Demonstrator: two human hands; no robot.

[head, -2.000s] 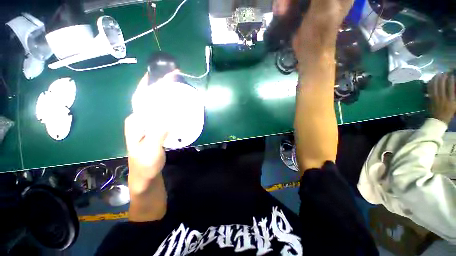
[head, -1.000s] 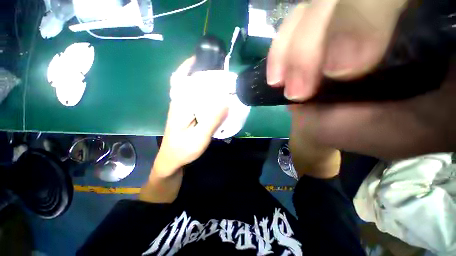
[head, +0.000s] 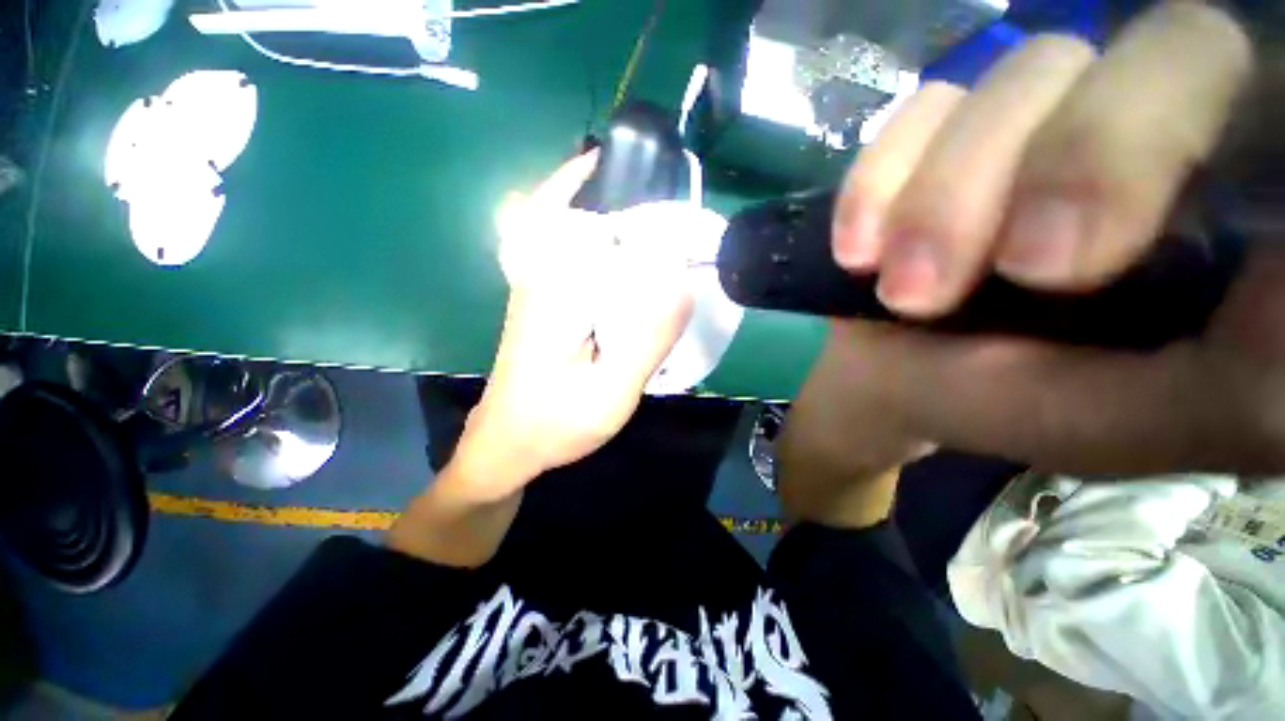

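Note:
My left hand (head: 571, 317) holds a white camera housing (head: 712, 331) at the bench's near edge; glare washes out its detail. A black camera head (head: 634, 162) sits at the housing's far side. My right hand (head: 1015, 183), large and blurred near the lens, grips a black electric screwdriver (head: 803, 254). The screwdriver's tip points left at the housing's right side; whether it touches a screw I cannot tell. A white cord (head: 693, 106) stands up behind the housing.
Overlapping white round plates (head: 172, 162) lie at left on the green mat (head: 352, 240). White parts with a cable (head: 423, 28) are at the far left. A silver-white box (head: 817, 85) and a blue bin (head: 1022, 35) are behind. A black stool (head: 71, 486) is lower left; a person's light sleeve (head: 1113, 563) is lower right.
My right hand has come from the far side of the bench with the screwdriver, now level and pointing at the housing. The view has shifted, and the held housing appears further right.

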